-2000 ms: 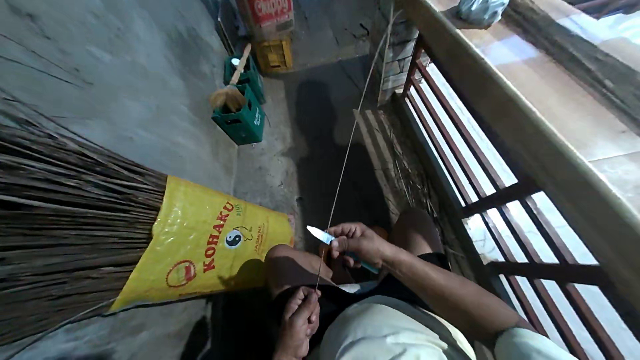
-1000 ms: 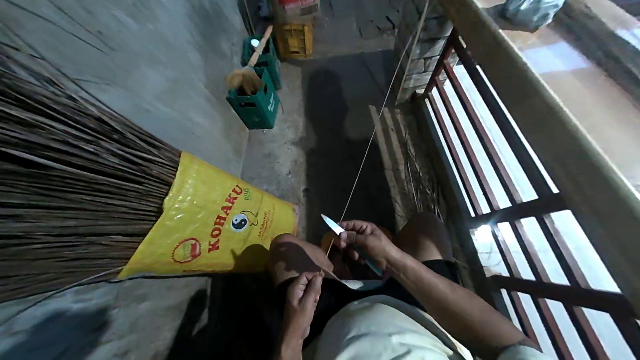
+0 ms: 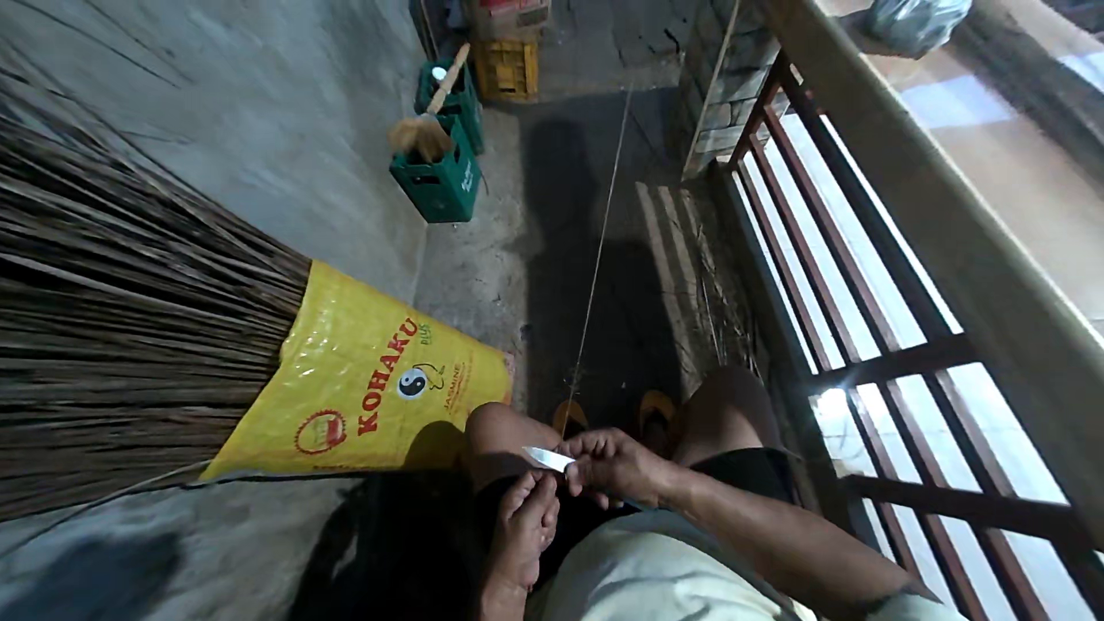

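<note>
My right hand [image 3: 614, 468] is closed around a small knife [image 3: 549, 458], its pale blade pointing left over my lap. A long thin strip or stalk [image 3: 597, 267] runs from between my hands, out past my feet and up along the floor. Just left of the blade, my left hand [image 3: 526, 517] has its thumb and fingers pinched together at the near end of the strip; the fingertips hide how much of it they hold. To the left, a yellow plastic sack [image 3: 345, 388] holds a large bundle of thin dark sticks [image 3: 147, 319].
Green plastic crates [image 3: 442, 185], one with a wooden-handled brush or broom [image 3: 448, 82] on it, stand by the grey wall. Beyond them is a yellow crate [image 3: 509, 69]. A railing with dark red bars [image 3: 918, 358] runs along the right. Thin debris lies at its foot.
My hands have come closer together, with the knife blade now just above my left fingertips. The strip's far part now lies more upright in view than a second ago.
</note>
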